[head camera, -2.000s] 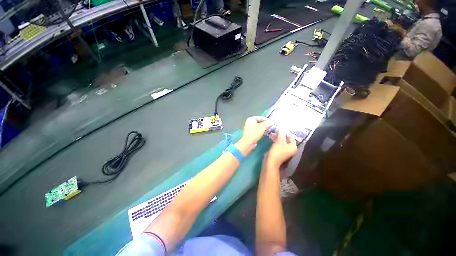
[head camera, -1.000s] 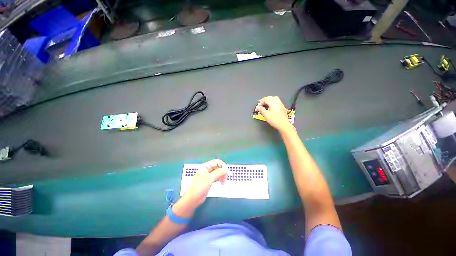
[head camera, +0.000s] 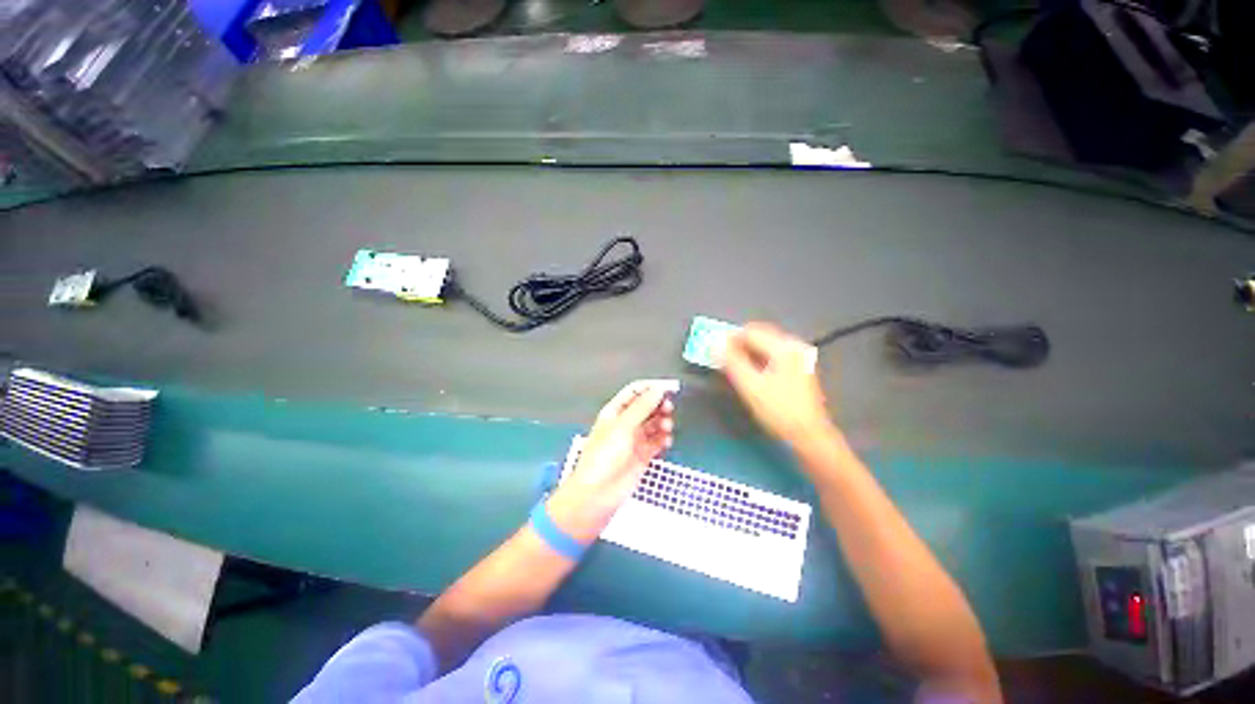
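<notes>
A circuit board (head camera: 710, 343) lies solder side up on the belt, its right part covered by my right hand (head camera: 776, 378). Its black cord (head camera: 970, 343) runs to the right. My left hand (head camera: 633, 429), with a blue wrist band, is raised just left of and below the board. A tiny pale and dark piece (head camera: 670, 391) is pinched at its fingertips; I cannot tell exactly what it is. The white adhesive pad sheet (head camera: 716, 530) with rows of dark squares lies on the teal mat below, partly behind my left hand and wrist.
Another board (head camera: 399, 275) with a looped cord (head camera: 578, 286) lies to the left, and a smaller-looking one (head camera: 73, 289) at far left. A striped stack (head camera: 79, 417) is at the left edge. The tape dispenser (head camera: 1163, 591) stands at lower right. Clear trays (head camera: 117, 76) are at upper left.
My hands have left the dispenser. The nearest board now shows its green side instead of the yellow component side. My left hand has risen from the pad sheet towards the board. The view has shifted.
</notes>
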